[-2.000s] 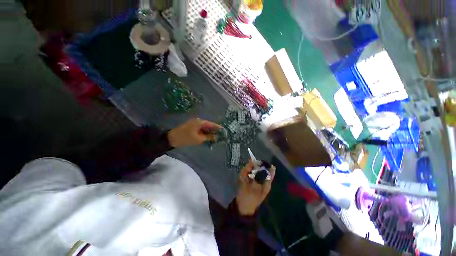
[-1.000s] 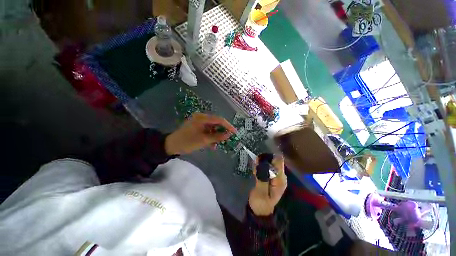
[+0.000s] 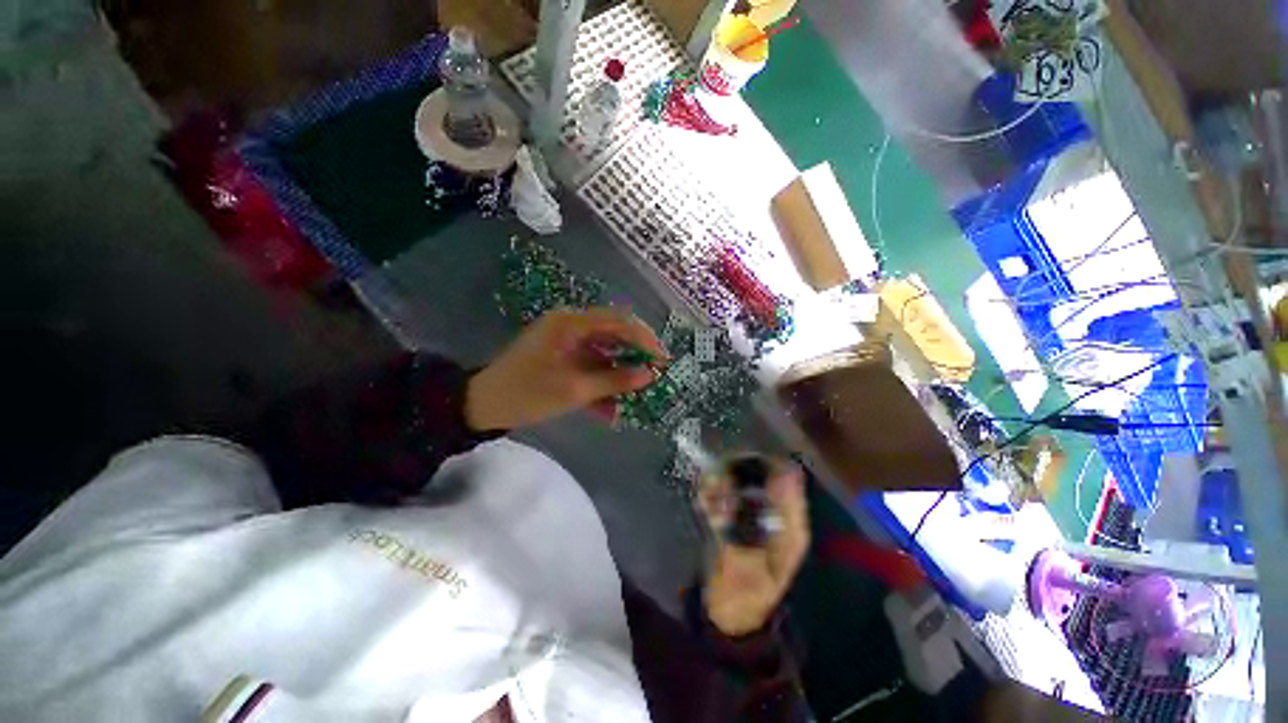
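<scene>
My left hand [image 3: 565, 370] holds a small green circuit board [image 3: 629, 356] in its fingertips, above the left edge of a group of green and whitish boards [image 3: 692, 381] on the grey mat [image 3: 466, 304]. My right hand [image 3: 756, 544] is closed around a dark handheld tool [image 3: 746, 497]. The tool is blurred; its pale tip points up and left toward the boards, apart from the left hand. A pile of green wired boards [image 3: 537, 280] lies beyond the left hand.
A white perforated tray [image 3: 636, 191] with red-wired parts [image 3: 746, 287] stands behind the mat. An open cardboard box [image 3: 869, 424] is right of the boards. A tape roll [image 3: 466, 134] with a clear bottle [image 3: 461, 71] and crumpled white tissue [image 3: 535, 195] are at far left.
My left hand came right over the board group and has stayed near there. My right hand has moved slightly right and down with the tool. The camera view has also shifted.
</scene>
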